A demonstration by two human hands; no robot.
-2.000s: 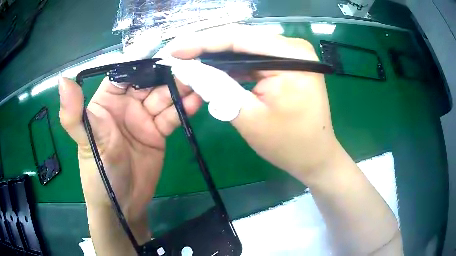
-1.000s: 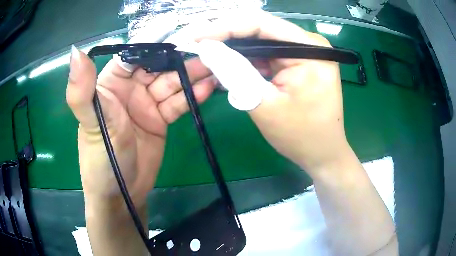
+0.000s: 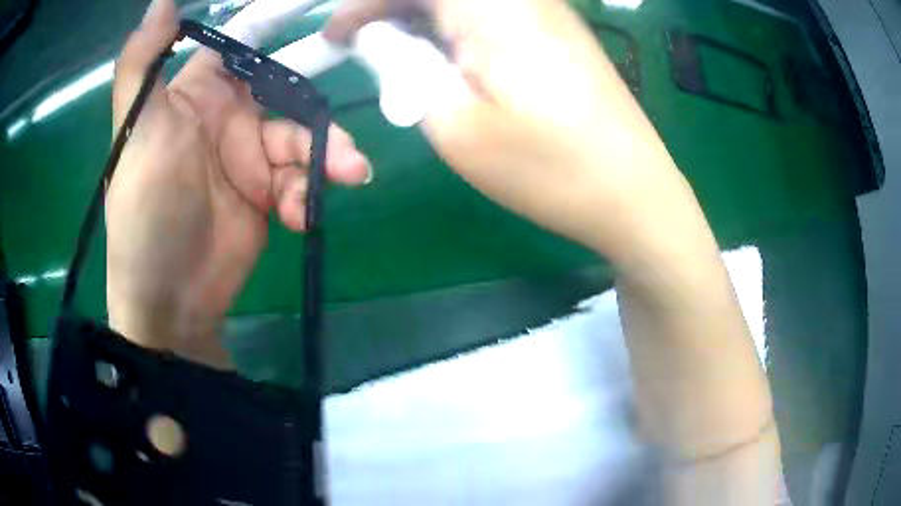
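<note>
My left hand holds a black phone middle frame from behind, near its narrow far end. The frame's top block lies by my left fingers, and its wide camera-end plate is close to me, blurred and cut off by the bottom edge. My right hand is up at the top edge, blurred and partly cut off, apart from the frame. A white finger cot is on its thumb. No tool can be made out in it.
A spare frame lies on the green surface at the upper right, with part of another beside my right arm. A white sheet lies near me. A black ribbed part is at the left edge.
My right hand has moved up and away from the frame, and the black tool has gone from view. The held frame has moved left and turned, its plate now nearer and larger.
</note>
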